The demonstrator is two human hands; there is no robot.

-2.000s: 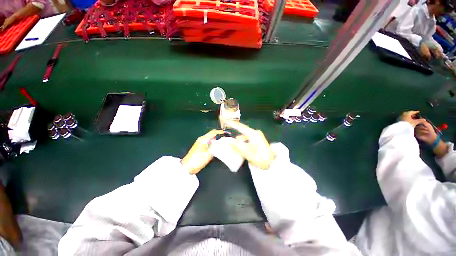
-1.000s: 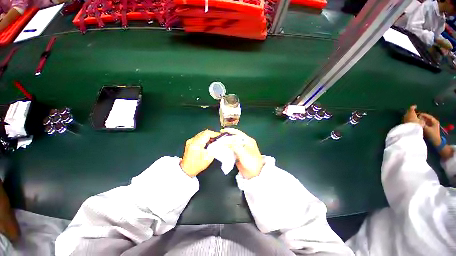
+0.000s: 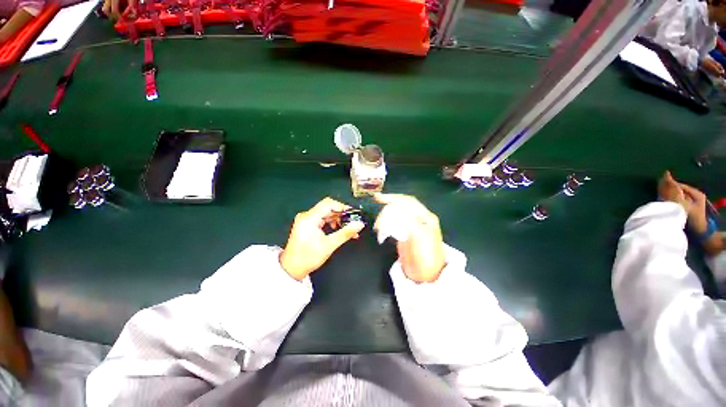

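Observation:
My left hand holds a small dark watch head with a shiny rim between its fingertips. My right hand is just to the right, apart from the watch head, with a crumpled white wiping cloth in its fingers; the cloth is partly hidden. A small squat solvent bottle stands open just beyond my hands, with its pale round lid beside its mouth.
A small black tray with white paper lies left. Watch heads cluster at left and by the metal post. Strapped watches and orange-red trays lie beyond. A neighbour's hands are at right.
My hands have moved apart; the right one moved right with the cloth, uncovering the watch head in my left. Another strapped watch now lies at the upper left.

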